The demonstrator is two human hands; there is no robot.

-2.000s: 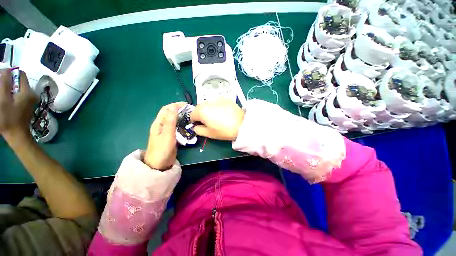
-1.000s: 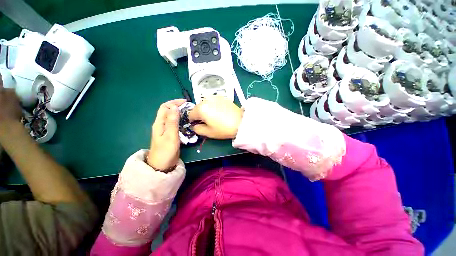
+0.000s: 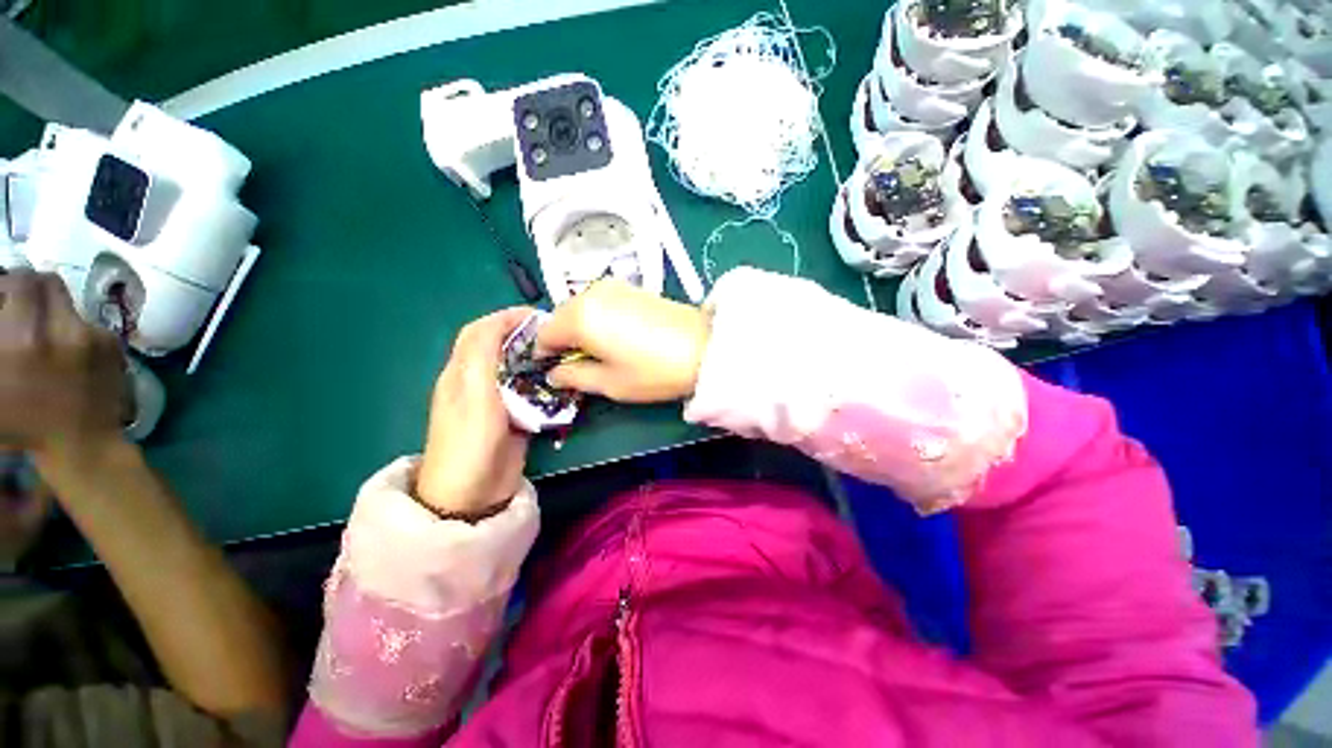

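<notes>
My left hand (image 3: 471,417) holds a round white housing (image 3: 535,415) with its open face up, showing dark electronics and wires. My right hand (image 3: 625,345) is over the housing, its fingertips pinched at wires by the board; the small part between them is hidden. A white camera body (image 3: 617,187) lies just beyond my hands, its black lens panel (image 3: 563,129) facing up and its round opening toward me. A short black cord (image 3: 504,254) hangs beside the body at the left. A white antenna (image 3: 676,259) lies along its right side.
A tangled white cord coil (image 3: 742,117) lies right of the body. Stacked white housings (image 3: 1046,219) fill the right side. A blue bin (image 3: 1249,439) with small grey parts is below. At left are another person's arm (image 3: 161,570) and other camera bodies (image 3: 164,219).
The view has shifted, so the body and coil sit further left. My right fingers have moved slightly over the housing, and the red lead below it shows less. The other person's hand has moved over their housing.
</notes>
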